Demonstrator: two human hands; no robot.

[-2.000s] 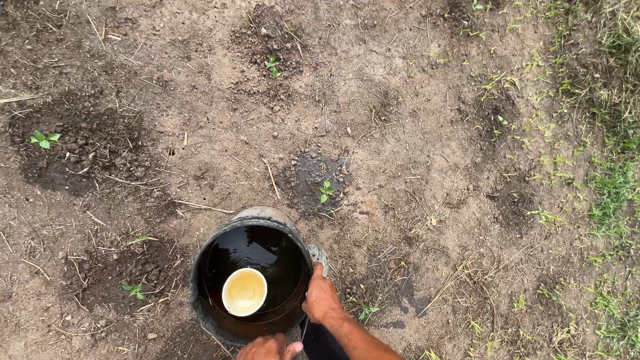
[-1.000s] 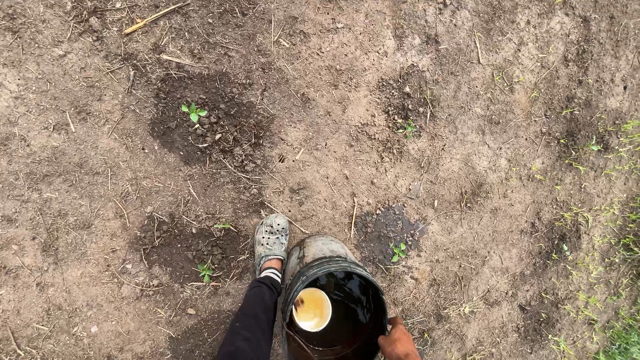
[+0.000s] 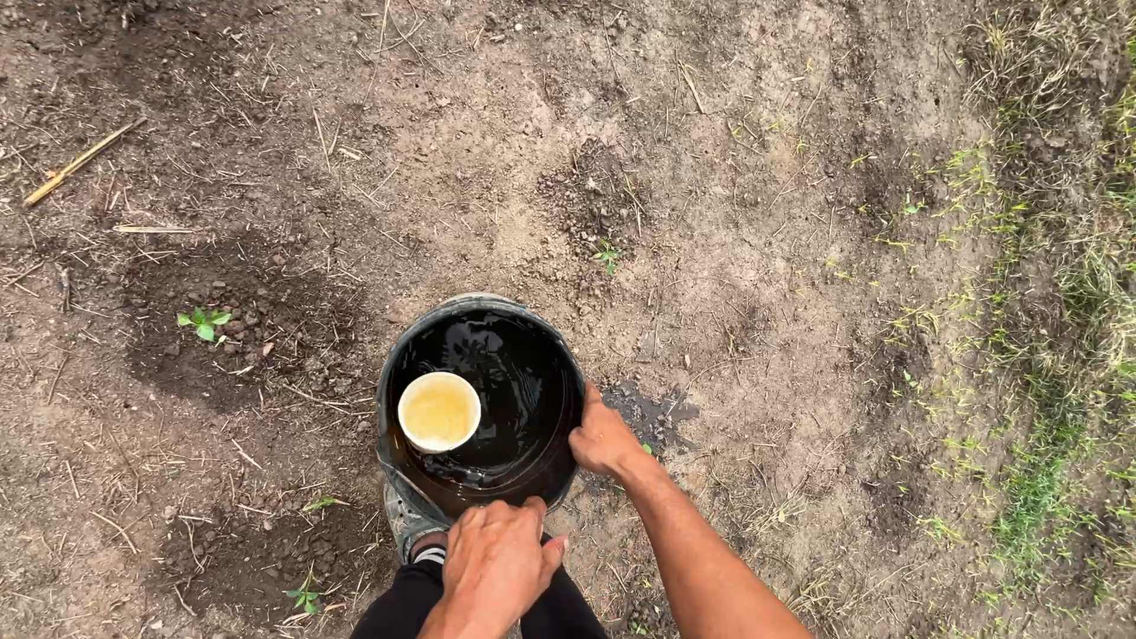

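A black bucket point(image 3: 568, 355) holds dark water point(image 3: 524, 382), and a small whitish cup point(image 3: 439, 412) with yellowish liquid or a yellowish inside floats at its left side. My right hand point(image 3: 605, 435) grips the bucket's rim on the right, thumb along the edge. At the near rim is my left hand point(image 3: 499, 552), its back to the camera and its fingers curled at the edge; they are partly hidden, but it seems to hold the rim or handle there. My clog-style shoe point(image 3: 404, 519) shows partly beneath the bucket's lower left.
Small green seedlings grow in dark soil patches: one at left point(image 3: 204, 323), one at lower left point(image 3: 304, 596), one beyond the bucket point(image 3: 609, 256). A damp patch point(image 3: 652, 413) lies right of the bucket. Dry stalks point(image 3: 84, 162) lie upper left; grass point(image 3: 1038, 497) edges the right.
The left hand, out of view one second ago, is now at the bucket's near rim. The bucket has moved forward relative to the seedlings, with the right hand still at its right side.
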